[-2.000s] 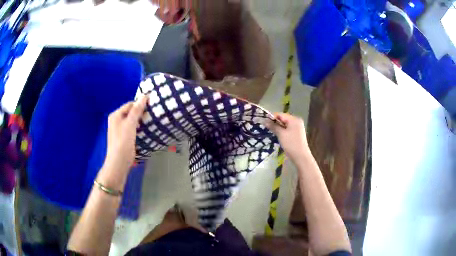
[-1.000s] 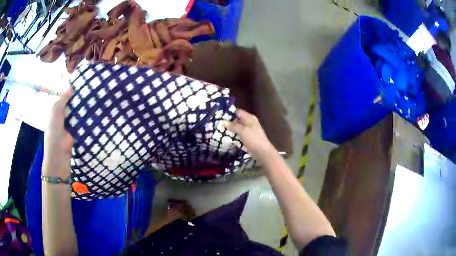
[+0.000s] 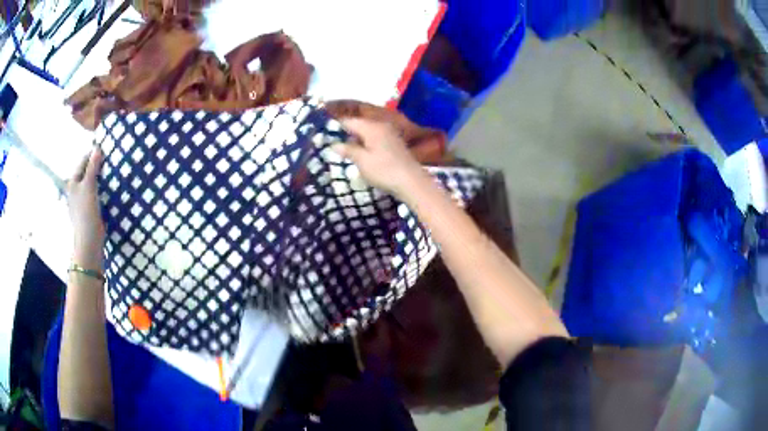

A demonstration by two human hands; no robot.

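Note:
A navy-and-white patterned bag body [image 3: 181,202] lies spread at the near edge of the white table, its lower right part bunched and hanging. An orange spot [image 3: 140,317] shows near its lower left corner, and a thin orange strip [image 3: 223,377] hangs at its lower edge. My left hand [image 3: 84,189] holds the left edge; its fingertips are partly hidden. My right hand [image 3: 375,154] is on the upper right part of the cloth, fingers spread over the folds; whether it grips the cloth is unclear.
Brown sewn pieces [image 3: 194,71] are heaped behind the cloth on the white table [image 3: 354,50], which has a red edge. Blue bins stand behind the table, at the right [image 3: 627,252] and below left [image 3: 168,391]. A brown cardboard box [image 3: 438,337] is under my right forearm.
The patterned cloth has gone from hanging in the air to lying over the table edge. The view has turned toward the table. My right hand has moved up and left across the cloth.

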